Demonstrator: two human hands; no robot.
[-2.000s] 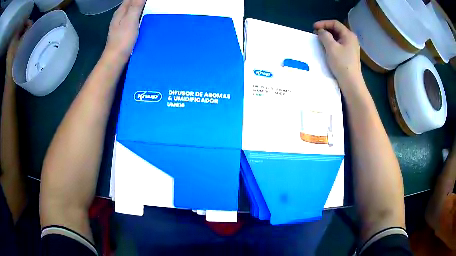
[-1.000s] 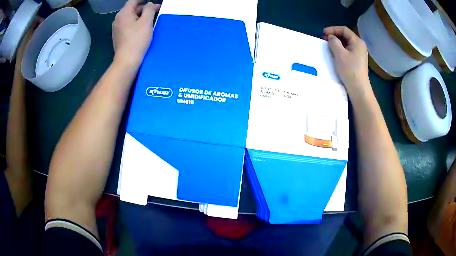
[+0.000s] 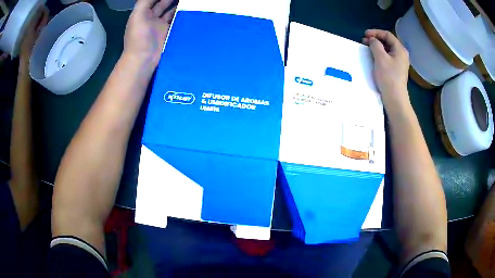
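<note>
Unfolded flat cartons lie in a stack in front of me, with a blue panel (image 3: 222, 59) on the left and a white panel (image 3: 325, 127) with a diffuser picture on the right. Blue flaps fan out at its lower right. My left hand (image 3: 147, 32) is at the stack's upper left edge, fingers apart, with its palm side against the edge. My right hand (image 3: 388, 57) is at the upper right edge with curled fingers. Its fingertips are near the white panel's border; whether they grip it cannot be told.
The dark green table (image 3: 127, 125) lies under the cartons. A translucent white cup (image 3: 68, 49) stands at the upper left, beside another person's arm (image 3: 24, 125). White diffusers with wood-grain bands (image 3: 467, 111) are at the right. Another person's arm shows at the lower right edge.
The cartons, both hands and the surroundings sit further right in the picture. My left hand's fingers have spread from lying flat along the carton edge. My right hand keeps its place at the stack's edge.
</note>
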